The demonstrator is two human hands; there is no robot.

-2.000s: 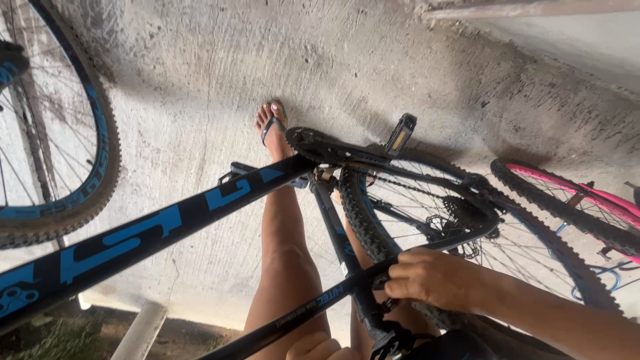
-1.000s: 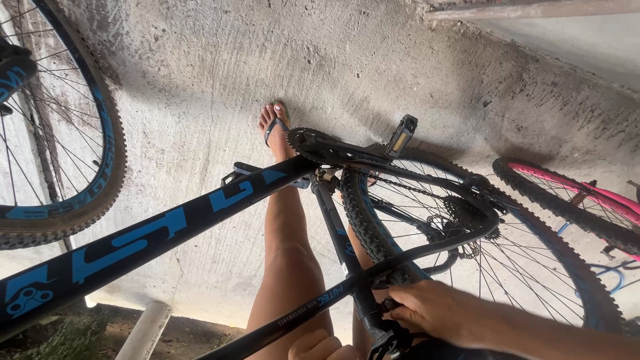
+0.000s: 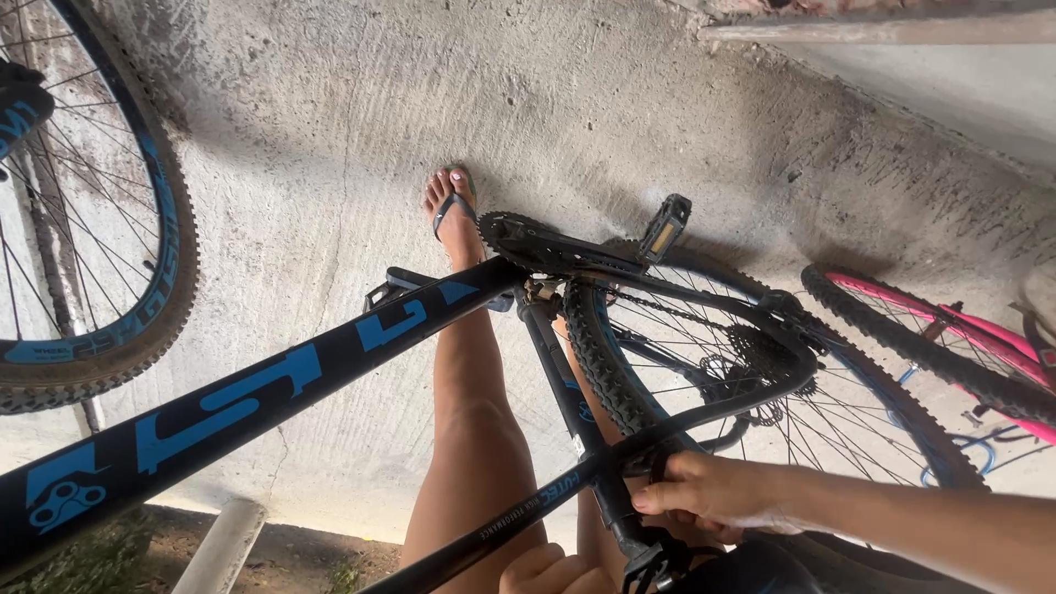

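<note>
A black bicycle frame with blue lettering (image 3: 231,400) crosses the view, its rear wheel (image 3: 615,363) at the right. My right hand (image 3: 709,499) reaches in from the right edge. Its fingers are curled around a small dark part beside the seat tube (image 3: 569,392), just below the seat stay, and the thumb lies by the tube; what the fingertips touch is mostly hidden. At the bottom edge, my left hand (image 3: 557,571) shows only its bent fingers, near the top tube (image 3: 503,528); whether it holds anything is out of sight. The dark saddle (image 3: 742,569) is partly cut off.
Another bicycle wheel with blue markings (image 3: 169,272) is at the left. A pink bicycle (image 3: 982,334) rests at the right. A pedal (image 3: 667,228) sticks out over the concrete floor (image 3: 355,148). My sandalled foot (image 3: 454,219) is beside the chainring (image 3: 503,235). A pale post (image 3: 221,549) stands lower left.
My right hand has moved down slightly, from over the seat stay two seconds ago to below it beside the seat tube. The wheel at the left shows a little more in view.
</note>
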